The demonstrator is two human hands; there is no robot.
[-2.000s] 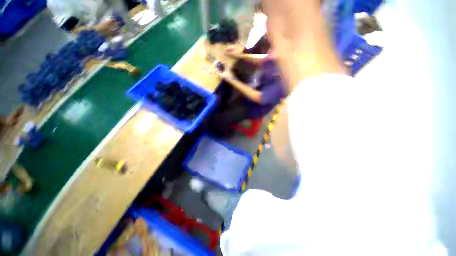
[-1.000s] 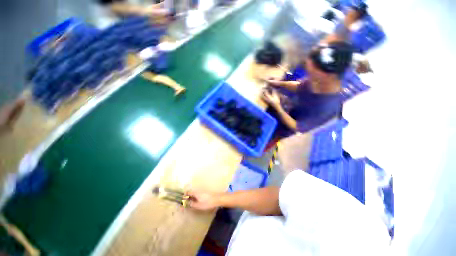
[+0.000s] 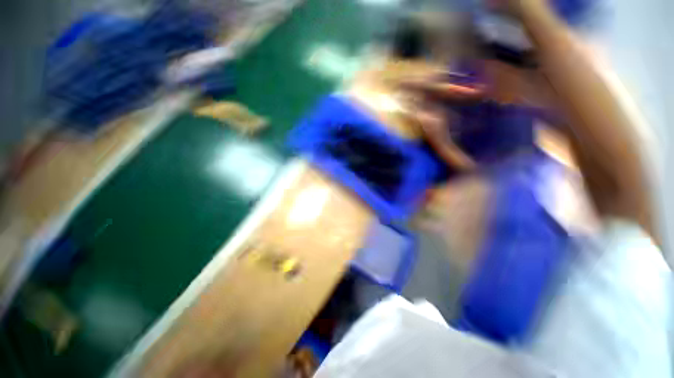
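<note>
A small yellow-and-dark object (image 3: 275,262) lies on the tan bench (image 3: 244,317) beside the green belt. It is too blurred to name. A bare forearm from a pale sleeve, apparently my right arm, rises at the right to the top edge; its hand is cut off. A white sleeve or garment shows at the lower middle. My left hand cannot be made out. A reddish-brown blur at the bottom edge is unclear.
A blue crate of black parts (image 3: 366,159) stands farther along the bench. A seated person in purple (image 3: 495,133) is beyond it. The green belt (image 3: 155,192) carries blurred tan pieces. Blue crates stand right of the bench, and a blue pile lies across the belt.
A hand was at the yellow-and-dark object one second ago; it is now off it and the object lies alone. A forearm is now raised at the right. The view has shifted and blurred.
</note>
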